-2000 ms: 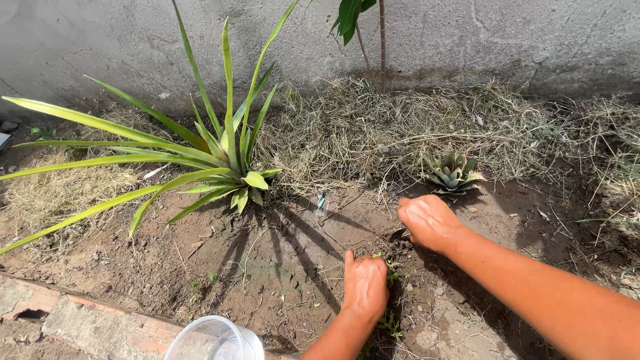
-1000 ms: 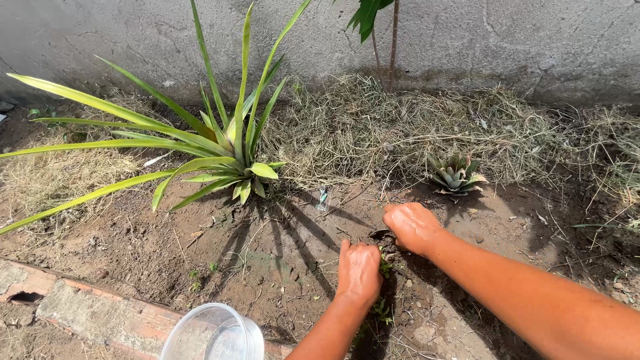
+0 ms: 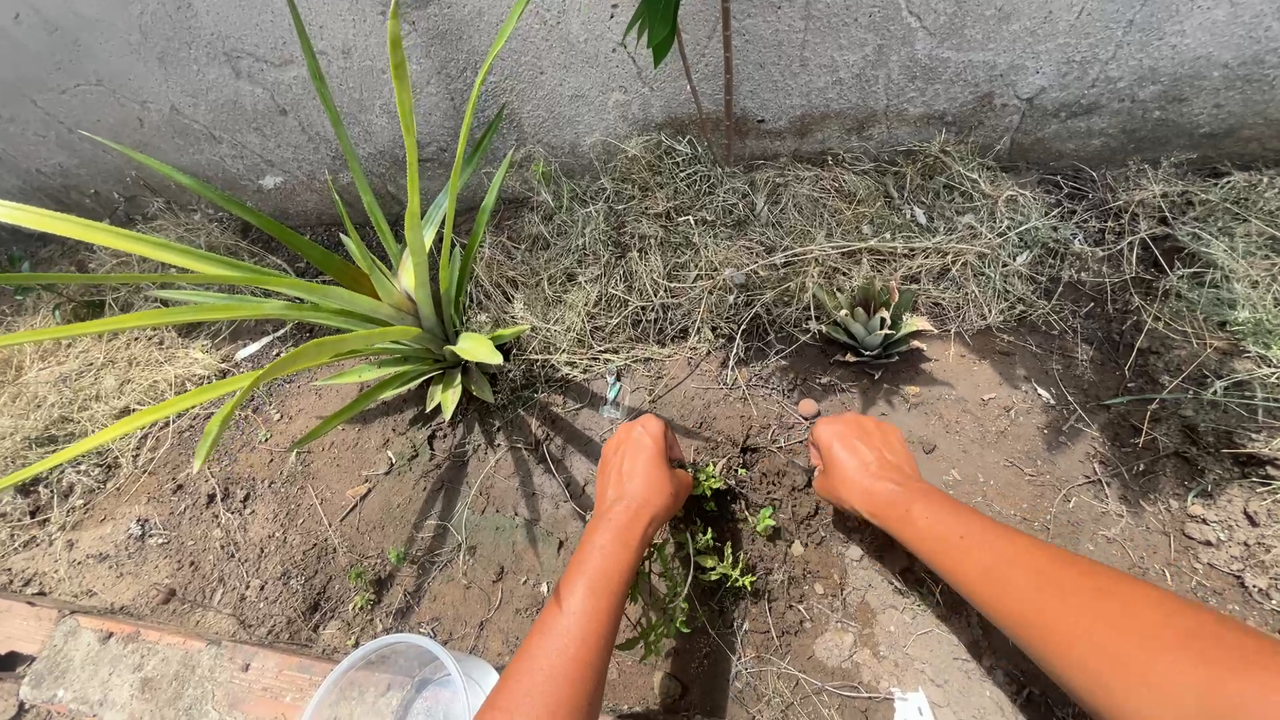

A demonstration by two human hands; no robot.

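My left hand [image 3: 642, 472] is closed around the top of a small leafy green plant [image 3: 665, 590], whose stems hang down beneath my wrist. Over the brown soil to its right, my right hand [image 3: 862, 462] is curled; a dark bit shows by its fingers, possibly a tool's end, but the grip is hidden. Loosened soil [image 3: 785, 490] with small green sprigs [image 3: 722, 565] lies between the hands. A small round brown object [image 3: 808, 408] rests just above my right hand's fingers. Behind that hand grows a small grey-green rosette plant [image 3: 868, 322].
A large spiky-leaved plant [image 3: 425, 320] spreads at left. Dry grass [image 3: 640, 240] lines the foot of a concrete wall [image 3: 860, 80]. A clear plastic tub [image 3: 400, 680] stands at the bottom by a brick edging [image 3: 170, 665]. Thin stems [image 3: 727, 80] rise by the wall.
My hands have moved apart. The leafy plant now hangs from my left hand, and more of the soil between the hands shows.
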